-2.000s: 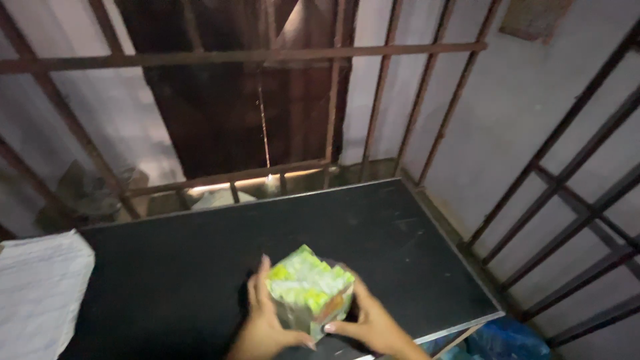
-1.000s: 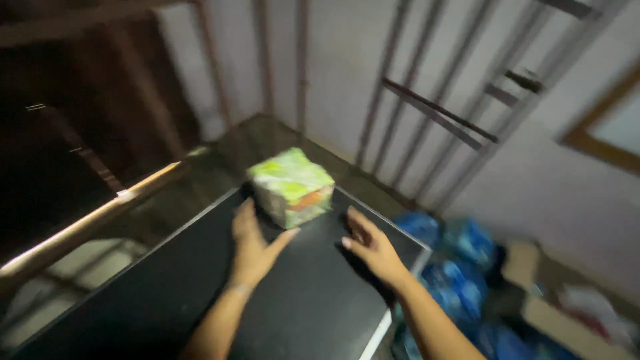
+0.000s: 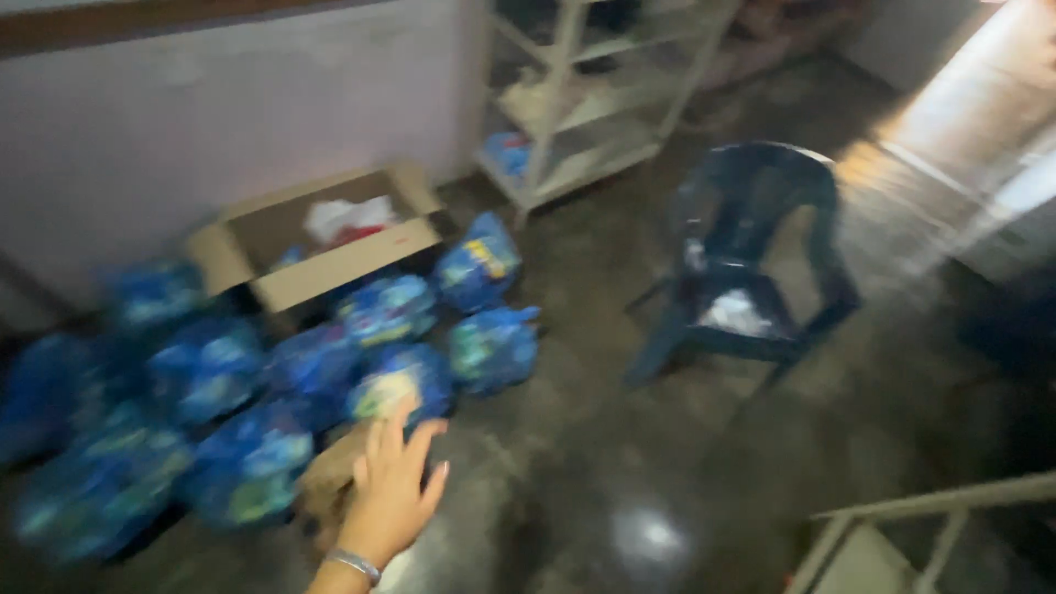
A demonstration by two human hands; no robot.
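Observation:
My left hand (image 3: 394, 487), with a metallic band on its wrist, reaches up from the bottom edge, fingers spread and empty. Beyond its fingertips lies a filled blue plastic bag (image 3: 404, 379), one of several on the floor. A brown item (image 3: 330, 478), too blurred to name, shows just left of the hand. My right hand is out of view. Neither the green-and-white packet nor the black tabletop appears in the current view.
An open cardboard box (image 3: 346, 268) stands by the wall behind the bags. A metal shelf rack (image 3: 569, 157) holds assorted items. On the dark floor (image 3: 577, 462) stands a dark plastic armchair (image 3: 742, 247) with something white on its seat. A pale metal frame (image 3: 932, 503) occupies the lower right.
Two seconds ago both hands held the packet; one second ago they were apart from it above the table. The view has swung far right, and only my left hand remains visible.

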